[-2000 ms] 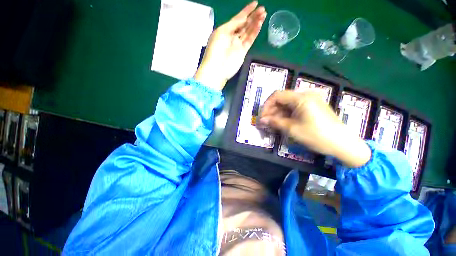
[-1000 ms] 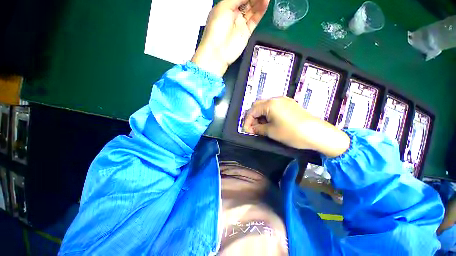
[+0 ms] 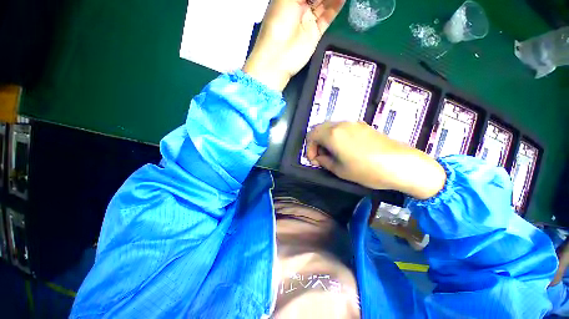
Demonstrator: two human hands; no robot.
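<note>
The black tray [image 3: 294,146] holds a row of several phone frames with bright white centres. My right hand [image 3: 340,149] is over the lower end of the leftmost frame [image 3: 346,87], knuckles up, fingertips bent together at its lower left corner. Any part between them is hidden. My left hand [image 3: 289,34] is palm up beyond the tray's left end, cut off by the top edge, with its fingers loosely curled. Small specks, perhaps tiny loose parts, show near the finger bases.
A white sheet [image 3: 221,34] lies left of my left hand. Behind the tray are two clear cups [image 3: 369,12] [image 3: 466,25], a pile of tiny clear parts [image 3: 425,35] and a thin dark tool [image 3: 432,70]. Crumpled clear plastic [image 3: 546,53] lies at right. Another person's sleeve [image 3: 557,233] shows at the right edge.
My right hand has moved from the middle of the leftmost frame to its lower left corner and stays there. The view has shifted, so my left hand is now cut off at the top.
</note>
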